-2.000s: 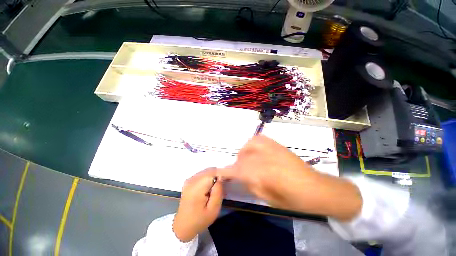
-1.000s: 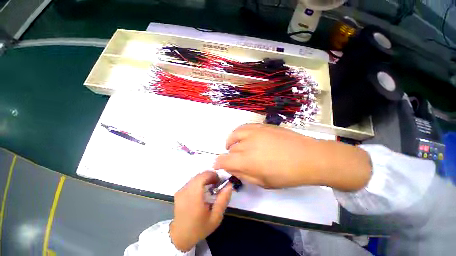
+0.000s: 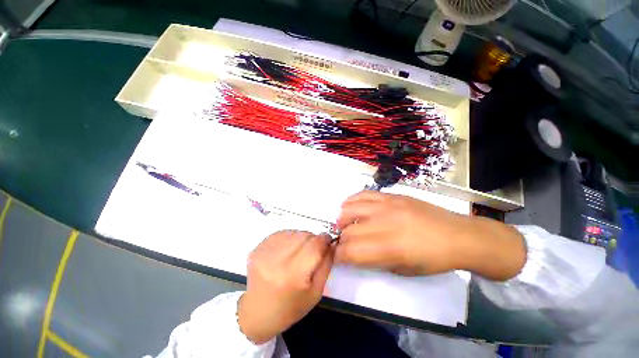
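Observation:
My left hand (image 3: 291,273) and my right hand (image 3: 392,234) meet fingertip to fingertip over the right half of the white board (image 3: 231,164). A small dark piece (image 3: 334,238), which looks like black tape on a wire, is pinched between their fingertips. My fingers hide most of it. A thin wire harness (image 3: 294,215) runs left from my fingertips across the board, past a small dark and pinkish join (image 3: 258,207) to a thicker dark section (image 3: 168,180) at the board's left.
Behind the board lies the long cream tray (image 3: 143,87), holding bundles of red and black connector leads (image 3: 263,115). A black-headed post (image 3: 387,175) stands at the tray's front edge. Tape rolls (image 3: 550,133) and the tape dispenser (image 3: 595,210) are at right. A small fan (image 3: 440,38) stands behind.
My left hand has turned and closed in on my right hand, so their fingertips now meet around the small dark piece. The camera view has shifted slightly.

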